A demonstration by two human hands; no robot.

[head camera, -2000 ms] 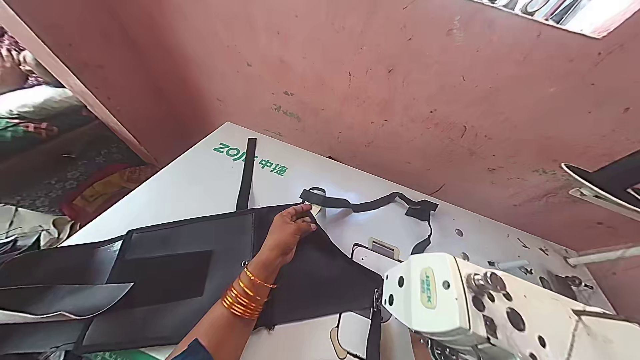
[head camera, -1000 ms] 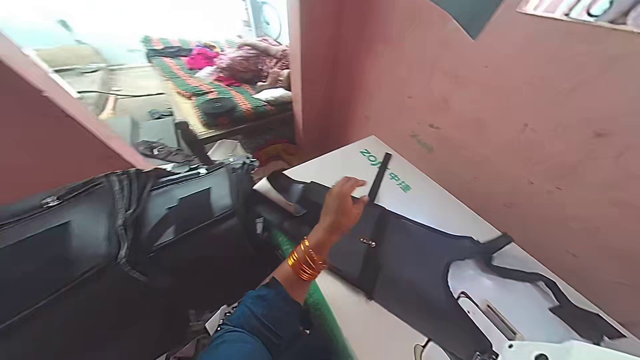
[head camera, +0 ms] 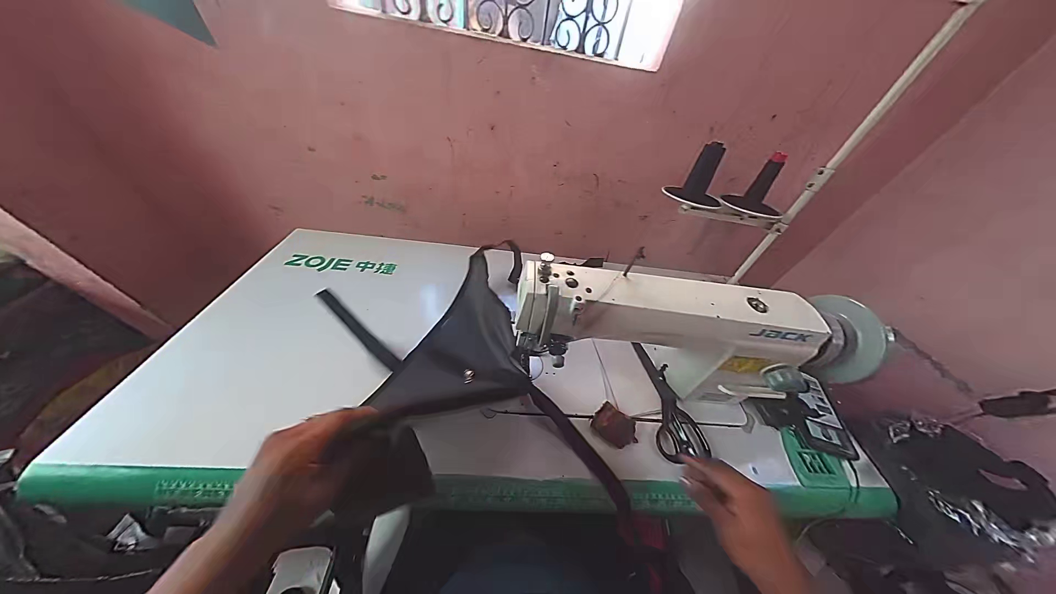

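Observation:
A dark fabric piece [head camera: 450, 355] with a metal snap lies on the white sewing table, its right edge at the needle area of the Jack sewing machine [head camera: 676, 305]. My left hand [head camera: 309, 462], blurred, grips the near left part of this fabric, which hangs over the front edge. A dark strap [head camera: 359, 330] sticks out to the left, and another strap [head camera: 582, 445] runs from the needle area down over the front edge. On the right, my right hand [head camera: 730, 503] is at the handles of black scissors [head camera: 683, 433]; whether it grips them is unclear.
A reddish-brown lump [head camera: 615, 425] lies left of the scissors. The table's green front edge [head camera: 132, 485] spans the view. A phone-like device [head camera: 832, 437] rests at the right. Two dark thread cones [head camera: 703, 172] [head camera: 766, 180] stand on a wall-side holder. Dark material [head camera: 973, 487] is piled beyond the right end.
The view has swung right to the machine. The dark fabric has been drawn to the near side, with its left part over the front edge. My right hand has come into view by the scissors.

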